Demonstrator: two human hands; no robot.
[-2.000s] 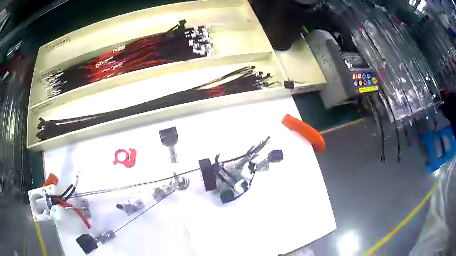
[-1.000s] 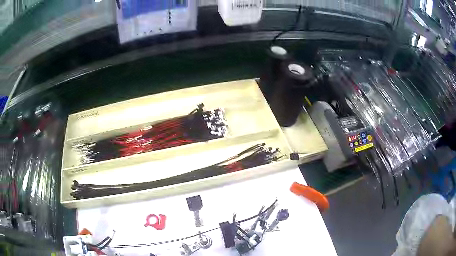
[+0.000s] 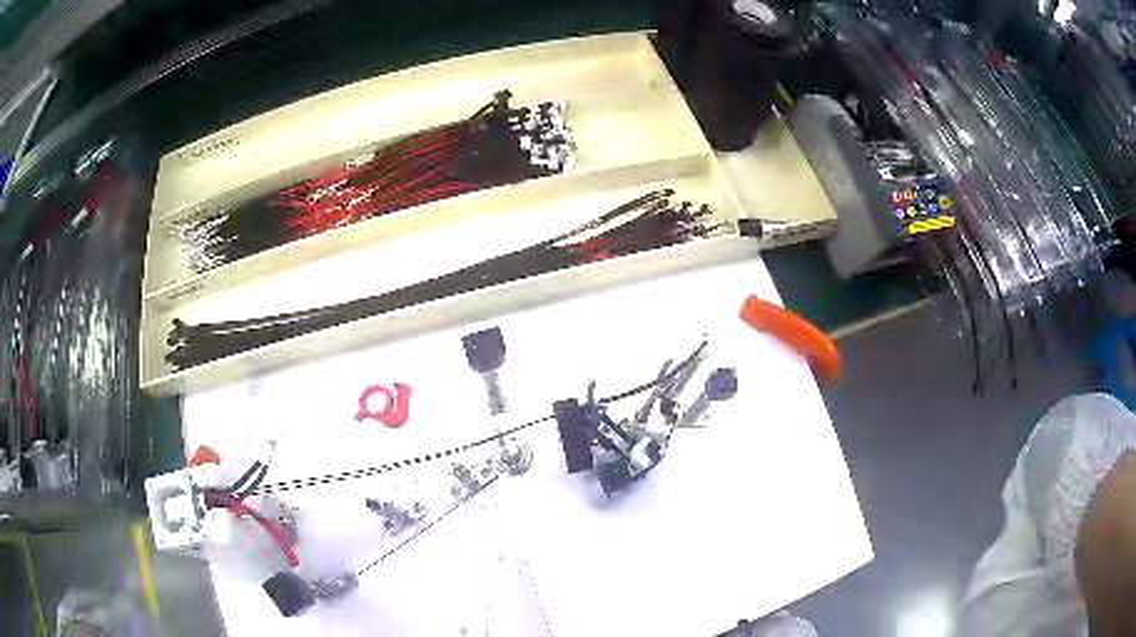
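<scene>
No hand of mine can be made out. A harness of thin black wires lies across the white layout board. A white connector housing with red and black wires is at its left end. Black connectors and metal fixtures crowd its right end. A thin line runs from a small fixture near the middle down to a black block at the lower left. A red ring-shaped part and a black block on a metal stem are beyond the wires.
A cream tray holds red-black leads and longer black leads. Black tape rolls, a grey machine and clear blister trays are at right. Orange clamps grip the board. White fabric and a bare body part show lower right.
The view tipped up and then partly back down, so the board shows more fully than one second ago. The white fabric at lower right came into view. The harness looks unmoved on the board.
</scene>
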